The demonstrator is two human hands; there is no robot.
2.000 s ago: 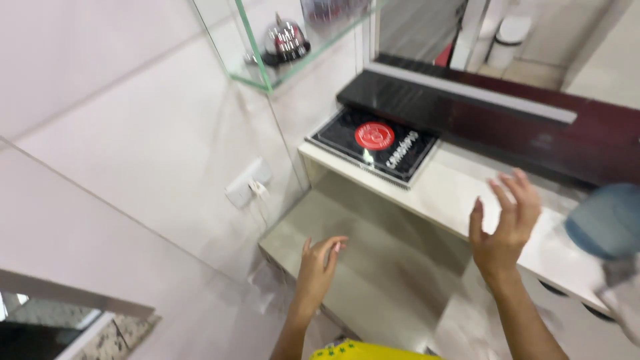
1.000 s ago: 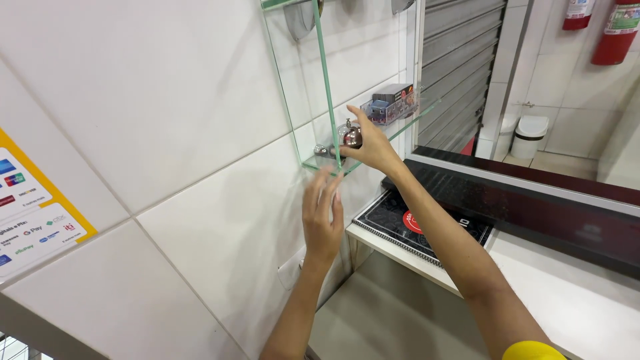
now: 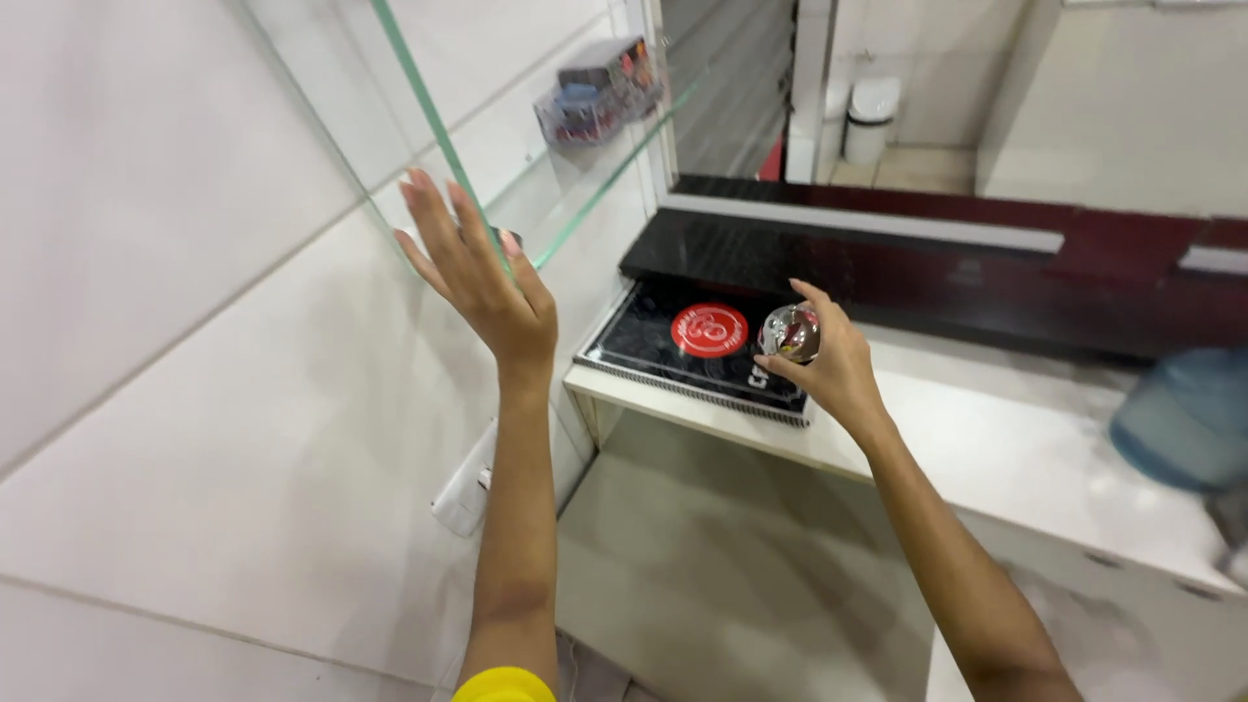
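My right hand (image 3: pixel 829 366) grips a shiny metal call bell (image 3: pixel 791 333) between thumb and fingers, over the right part of a black spiral-bound menu (image 3: pixel 643 331) with a round red emblem. Whether the bell touches the menu cannot be told. The menu lies on the white counter (image 3: pixel 975 419). At the glass shelf unit (image 3: pixel 444 132), my left hand (image 3: pixel 487 273) is raised with its fingers spread beside the glass edge. A small dark object (image 3: pixel 509 237) shows partly behind those fingers; the rest of it is hidden.
A clear box with small packets (image 3: pixel 595 97) stands on the glass shelf. Behind the menu runs a black ledge (image 3: pixel 721 244). A blue translucent container (image 3: pixel 1189 419) is at the counter's right. A white socket plate (image 3: pixel 466 483) is on the tiled wall, left of the counter.
The bell, at the glass shelf one second ago with my right hand on it, is now in that hand over the menu. My left hand remains near the shelf. The view has shifted.
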